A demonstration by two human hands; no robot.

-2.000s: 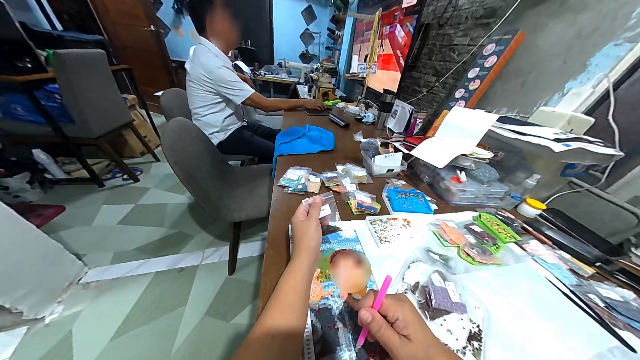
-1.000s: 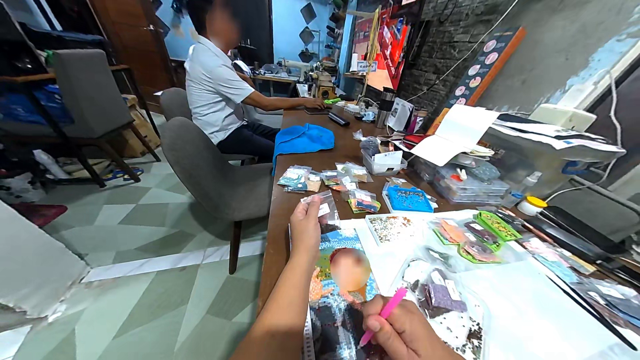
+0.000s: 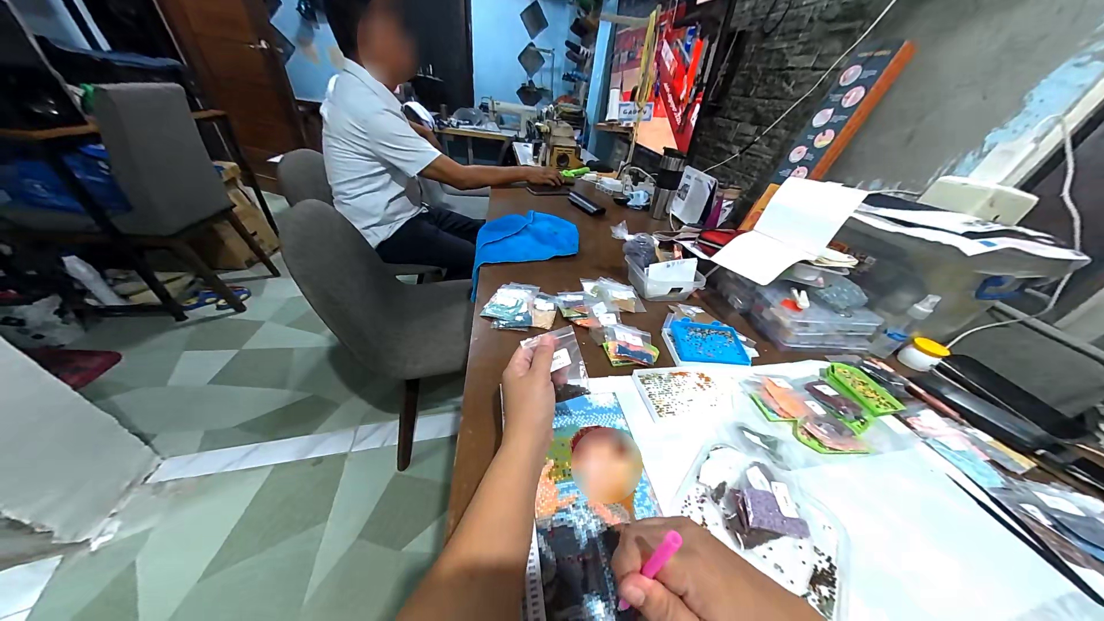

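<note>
My left hand [image 3: 530, 392] pinches a small clear zip bag [image 3: 562, 362] with a white label and dark beads, above the top edge of a diamond painting canvas [image 3: 565, 509]. A pink applicator pen [image 3: 662, 555] is in my right hand [image 3: 660, 565], its tip down at the lower part of the canvas. To the right lies a clear tray [image 3: 832, 535] with scattered dark beads and a bag of purple beads [image 3: 768, 511]. A white tray of mixed beads [image 3: 681, 392] is beyond, near a blue tray [image 3: 709, 342]. Green trays [image 3: 865, 388] hold bead bags.
Bead bags [image 3: 517, 306] lie along the brown table [image 3: 483, 371], with a blue cloth [image 3: 526, 237] behind. A person [image 3: 379, 147] sits at the far side, one arm on the table. A grey chair [image 3: 371, 293] stands at left; plastic boxes [image 3: 819, 319] are stacked at right.
My right hand with the pink pen shifts slightly about the lower canvas, and the pen's tilt changes. My left hand stays at the canvas top with the bag.
</note>
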